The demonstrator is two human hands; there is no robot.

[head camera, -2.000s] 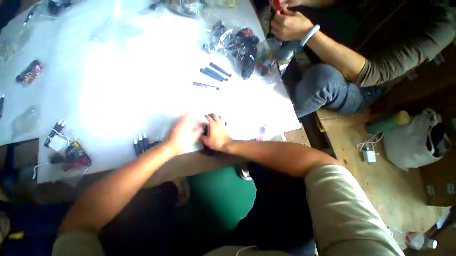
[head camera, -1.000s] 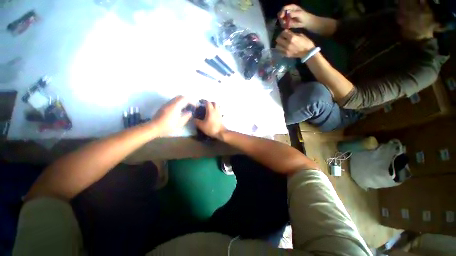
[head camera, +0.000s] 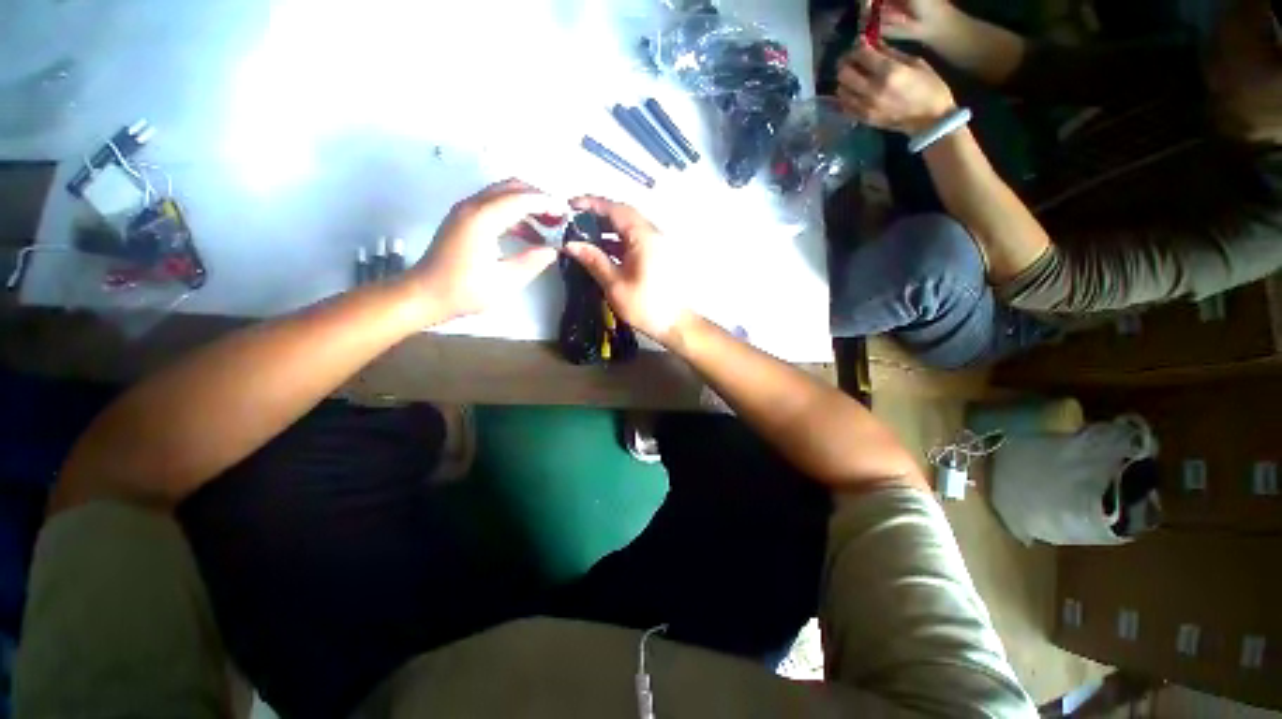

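My right hand (head camera: 636,267) is closed around the upper part of a black cable bundle (head camera: 581,320) with yellow ends, which hangs down to the table's wooden edge. My left hand (head camera: 485,250) is just left of it, thumb and fingers pinched near thin reddish and pale strands (head camera: 541,229) at the bundle's top. The strands are small and blurred, so whether the left fingertips grip them cannot be told. Short dark pieces with pale ends (head camera: 380,261) stand left of my left hand. Black rods (head camera: 650,136) lie beyond my right hand.
Bagged black parts (head camera: 752,99) lie at the far right of the white table (head camera: 471,351). A bagged cable set (head camera: 158,253) and a white adapter (head camera: 115,191) lie at left. A person's hand (head camera: 900,87) holds a red thing at right. A pale bag (head camera: 1071,480) sits on the low wooden surface.
My hands have risen away from the table edge, and the bundle with yellow ends now shows below my right hand. Reddish strands now show between my hands. The camera view has shifted.
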